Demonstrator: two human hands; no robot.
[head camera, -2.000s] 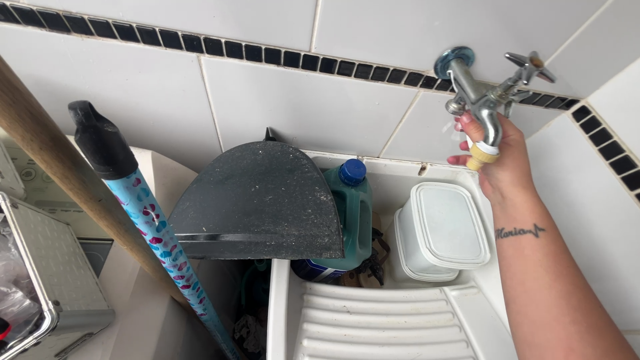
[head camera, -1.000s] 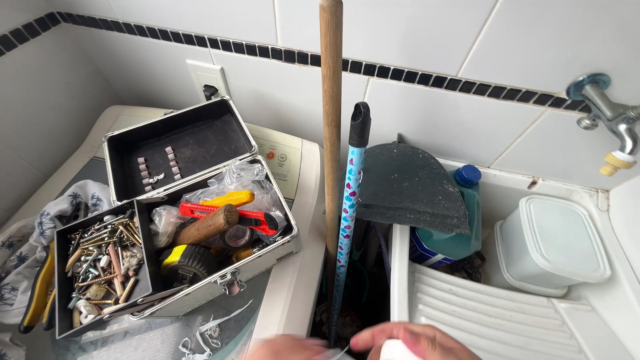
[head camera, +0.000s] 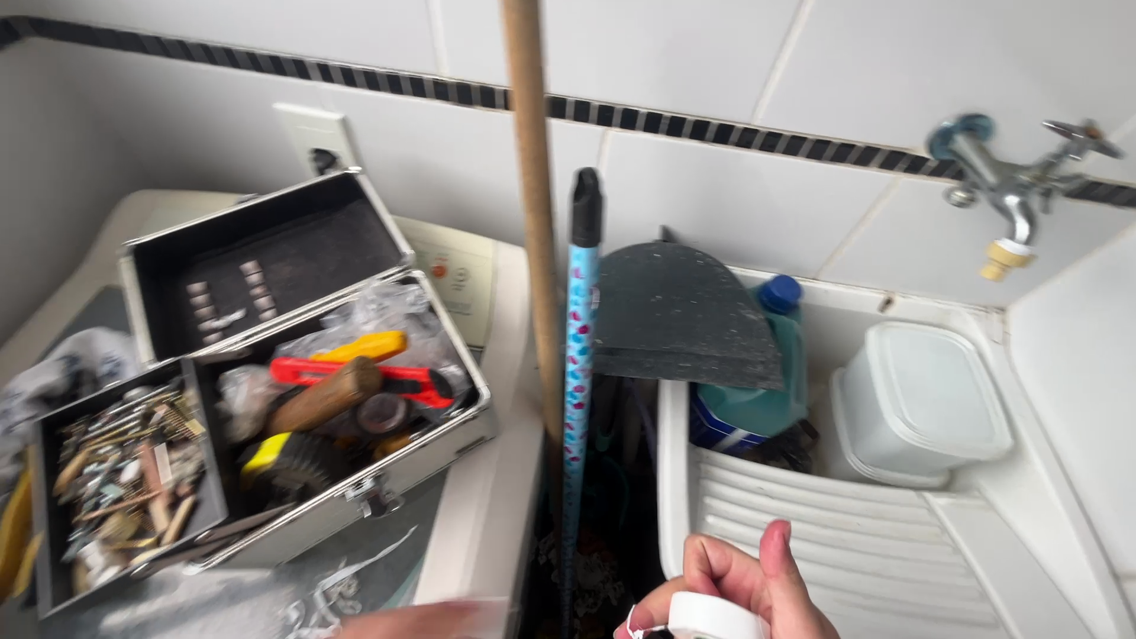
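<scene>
At the bottom edge, right of the middle, my right hand (head camera: 741, 581) holds a small white roll of tape (head camera: 714, 617), with a thin white end hanging at its left. My left hand (head camera: 417, 619) is blurred and partly cut off at the bottom edge; its fingers point toward the roll, and whether it holds anything is not clear. Shreds of white tape (head camera: 342, 586) lie on the lid of the washing machine near it. The chrome tap (head camera: 1003, 182) with its brass-coloured nozzle (head camera: 1007, 259) is on the wall at upper right, away from both hands.
An open metal toolbox (head camera: 426, 466) with screws, a red cutter (head camera: 364, 380) and a tape measure stands on the washing machine. Wooden (head camera: 532, 177) and patterned (head camera: 579, 355) poles and a dustpan (head camera: 683, 315) stand mid-view. The laundry sink (head camera: 825, 515) holds a jug (head camera: 785, 346) and white plastic container (head camera: 932, 399).
My hand was at the tap's nozzle two seconds ago and has left it. The view has swung left to the toolbox. The white roll now shows more fully in my right hand.
</scene>
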